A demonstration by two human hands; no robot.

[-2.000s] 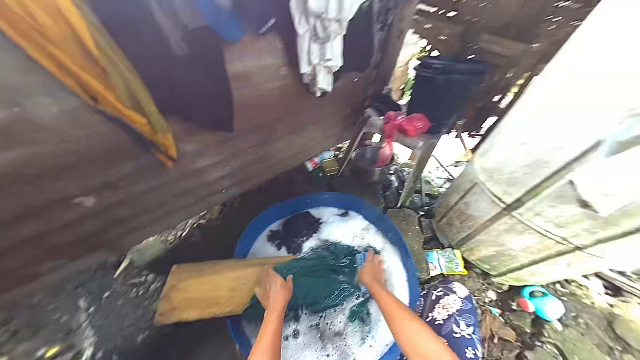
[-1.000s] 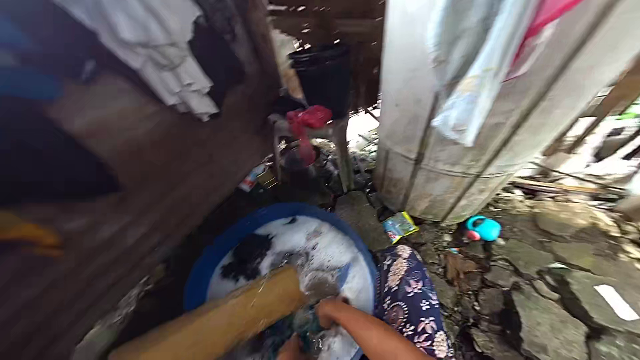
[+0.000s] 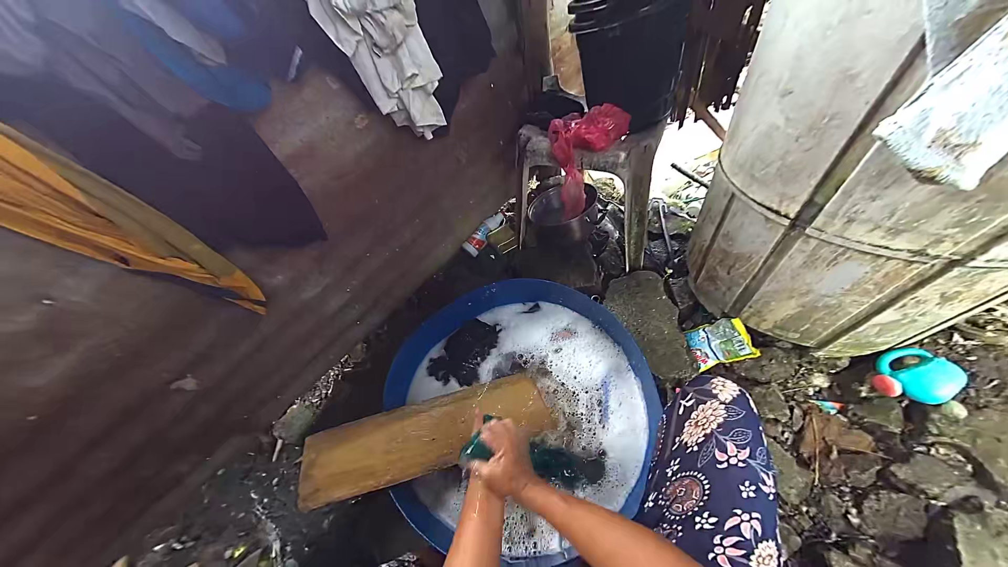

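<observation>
Both of my hands are together over a round blue basin (image 3: 647,394) of sudsy water, at the lower edge of a wooden board (image 3: 378,449). A bunched wet green cloth (image 3: 477,449) is gripped between my left hand (image 3: 482,465) and my right hand (image 3: 508,457); my left hand is partly hidden behind the right. More dark green cloth (image 3: 563,465) lies in the water to the right of my hands. The board rests slanting across the basin's left rim. A black cloth (image 3: 465,352) floats in the foam behind the board.
A plastic stool (image 3: 635,173) with a red plastic bag (image 3: 591,130) and a black bucket (image 3: 630,63) stands behind, near a metal pot (image 3: 561,224). A large drum (image 3: 835,197), a detergent packet (image 3: 720,344) and a turquoise toy (image 3: 931,379) are at right. Clothes (image 3: 386,63) hang at left.
Two seconds ago my hands were apart on the green cloth spread in the basin; now they are together, with the cloth bunched between them at the board. The view has swung right and back.
</observation>
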